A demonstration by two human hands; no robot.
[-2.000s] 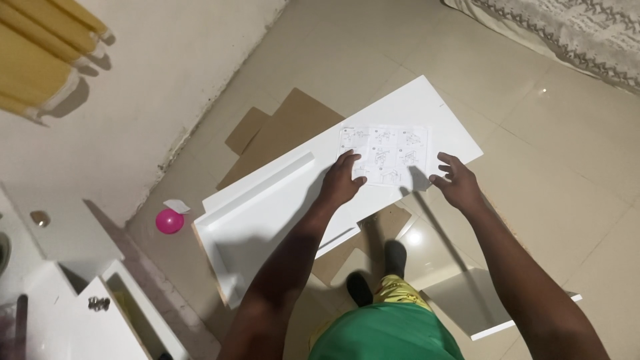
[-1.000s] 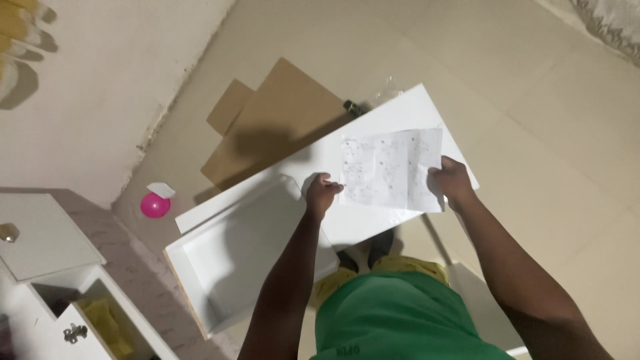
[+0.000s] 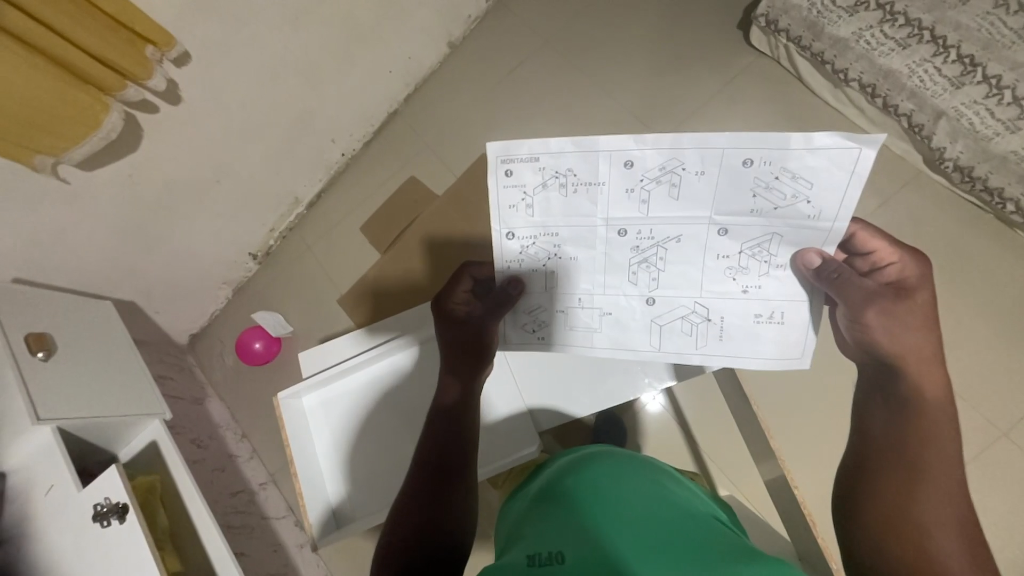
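A white assembly instruction sheet (image 3: 664, 256) with numbered furniture drawings is held up in front of me, flat and facing me. My left hand (image 3: 472, 316) pinches its lower left edge, thumb on the printed side. At the right edge, my right hand (image 3: 880, 292) grips the paper with the thumb on top. Beneath the sheet lies a white furniture panel (image 3: 592, 388), partly hidden by the paper. A shallow white tray-like furniture part (image 3: 360, 448) with a raised rim is to the left, partly behind my left forearm.
Brown cardboard (image 3: 416, 256) lies on the tiled floor behind the panels. A pink ball (image 3: 258, 346) sits near the wall. White furniture with an open compartment (image 3: 144, 456) stands at lower left. Another panel (image 3: 776, 472) extends at lower right, and a patterned fabric-covered edge (image 3: 904, 80) is at upper right.
The sheet lay on the white panel two seconds ago, with my hands at its sides. Both hands have raised it, and it now appears closer to the camera.
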